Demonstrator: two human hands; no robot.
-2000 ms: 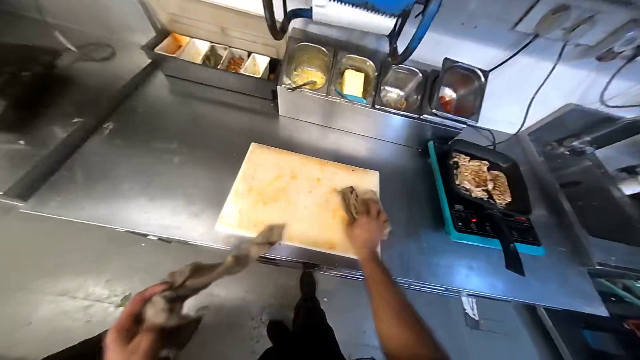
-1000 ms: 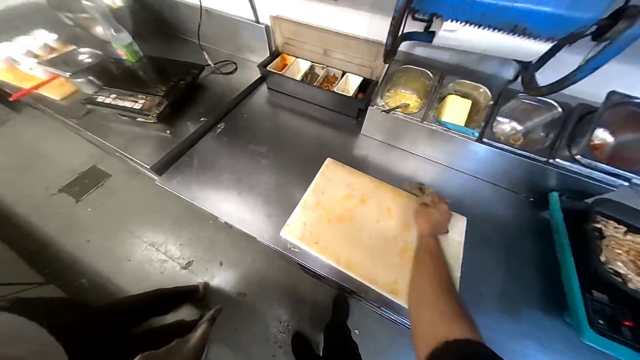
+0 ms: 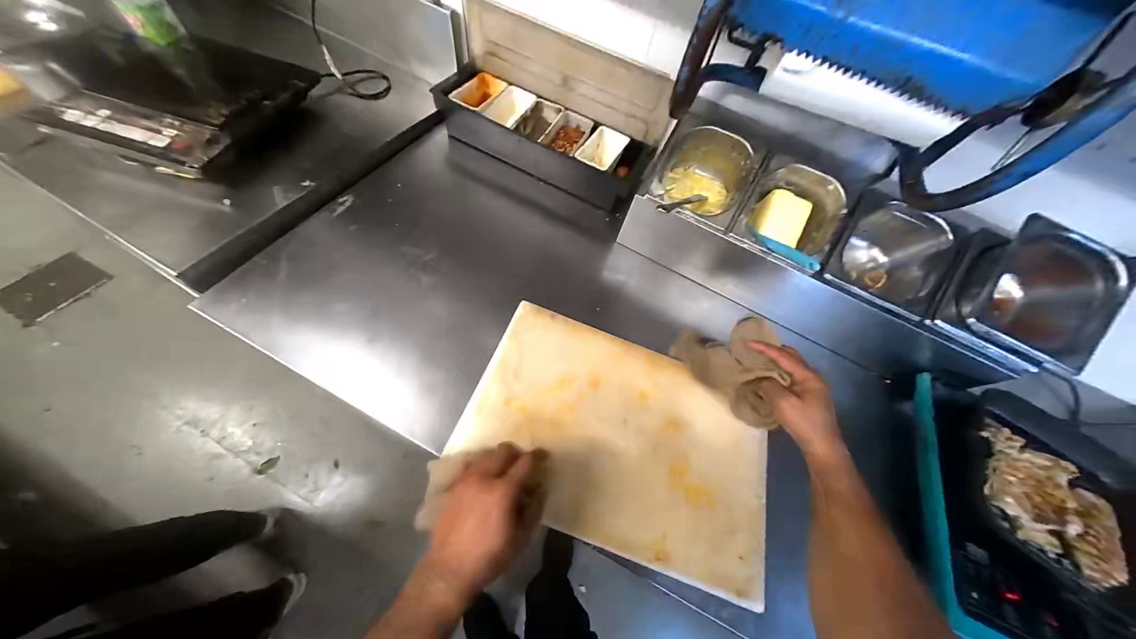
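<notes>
A stained white cutting board [image 3: 612, 444] lies at an angle at the front edge of the steel counter. My left hand [image 3: 488, 510] presses a beige cloth [image 3: 437, 488] on the board's near left corner; the hand is slightly blurred. My right hand [image 3: 799, 399] grips a bunched brown cloth [image 3: 732, 368] at the board's far right corner, partly over the counter beyond it.
A black holder [image 3: 532, 146] with several small tubs stands at the back. Steel pans [image 3: 896, 253], one with a butter block [image 3: 781, 217], line the wall. At right, meat [image 3: 1052, 506] sits in a black pan on a teal-edged cooker [image 3: 932, 506]. Another person's legs [image 3: 133, 555] show lower left.
My left hand with its cloth has come onto the board's near left corner; one second ago only my right hand was there. The view has swung to the left since the oldest frame.
</notes>
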